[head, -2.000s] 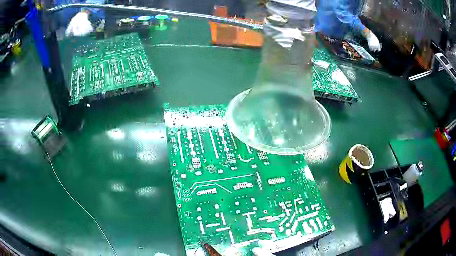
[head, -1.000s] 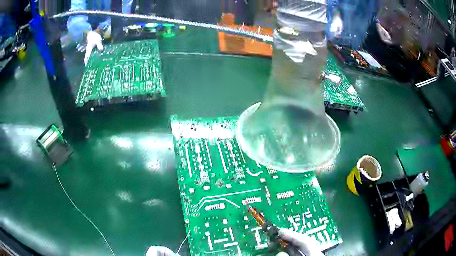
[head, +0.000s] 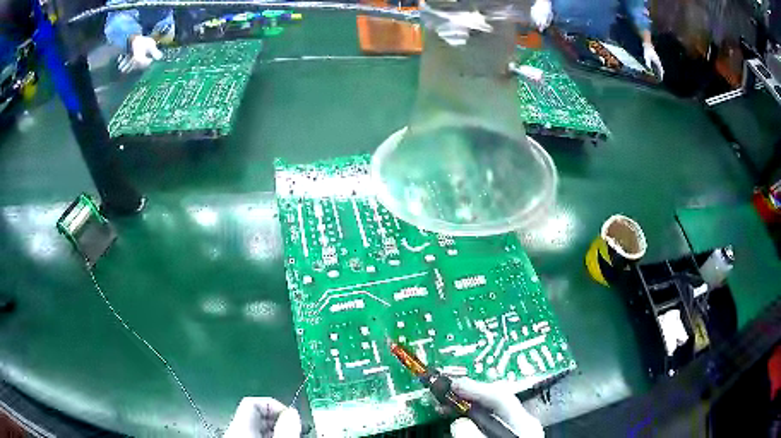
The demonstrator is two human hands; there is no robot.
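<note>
A large green circuit board [head: 360, 282] lies on the bench in front of me. My right hand [head: 492, 411], white-gloved, holds a soldering iron [head: 441, 385]; its orange-brown end points up-left at the board's lower middle. I cannot tell if the tip touches. My left hand [head: 264, 419], white-gloved and cut off by the lower edge, pinches thin solder wire [head: 301, 387] beside the board's lower left corner. The wire [head: 141, 346] also runs across the bench from the green-framed reel stand [head: 86, 227].
A clear fume funnel [head: 467, 184] hangs over the board's upper right. A yellow-black pot [head: 618, 244] and black tray [head: 676, 308] stand right. A dark post [head: 96, 154] stands left. Two boards [head: 184, 90] [head: 561, 98] lie beyond; gloved hands of other people show at the back.
Both hands have come further into view from the lower edge. The iron's tip has moved down-left on the board, away from the row of pads it was near a second ago. The view has shifted.
</note>
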